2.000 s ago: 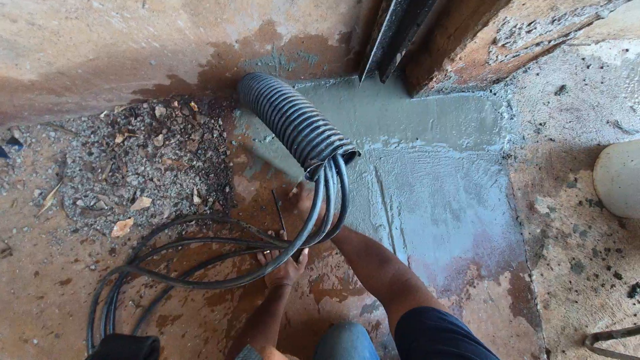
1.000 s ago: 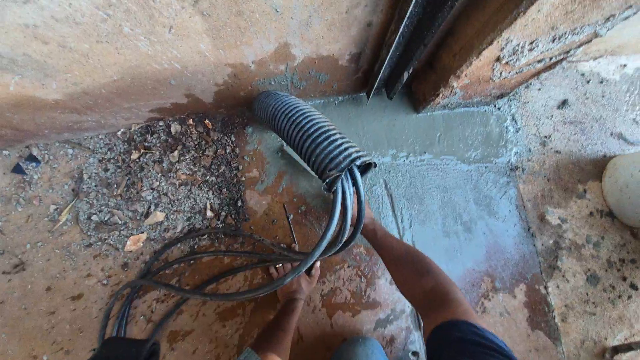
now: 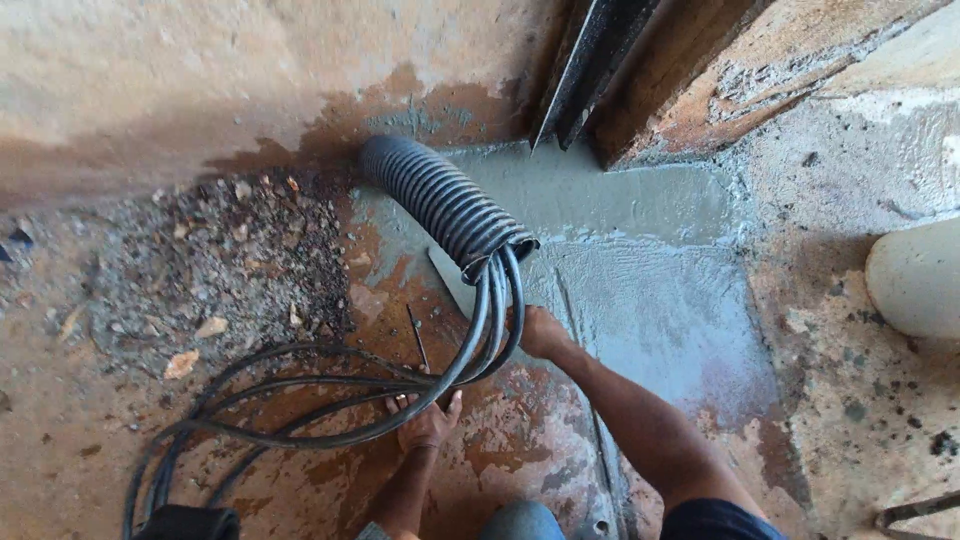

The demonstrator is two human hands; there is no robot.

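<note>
A corrugated conduit rises at the foot of the wall, and several thick black cables come out of its end and loop to the left. My right hand is closed beside the cables; it appears to hold a trowel whose flat metal blade shows under the conduit, though the handle is hidden. Spread on the floor below the cables is my left hand, with a ring on one finger and some fingertips behind a cable. A thin dark rod lies just above it. Wet grey mortar covers the floor to the right.
Rubble and dry leaves lie at the left. Black steel profiles stand against the wall beside a rough-edged wall corner. A pale rounded container is at the far right, with a dark bar at the lower right edge.
The trowel blade, not visible two seconds ago, now shows left of the conduit's end. My left hand remains on the floor under the cables.
</note>
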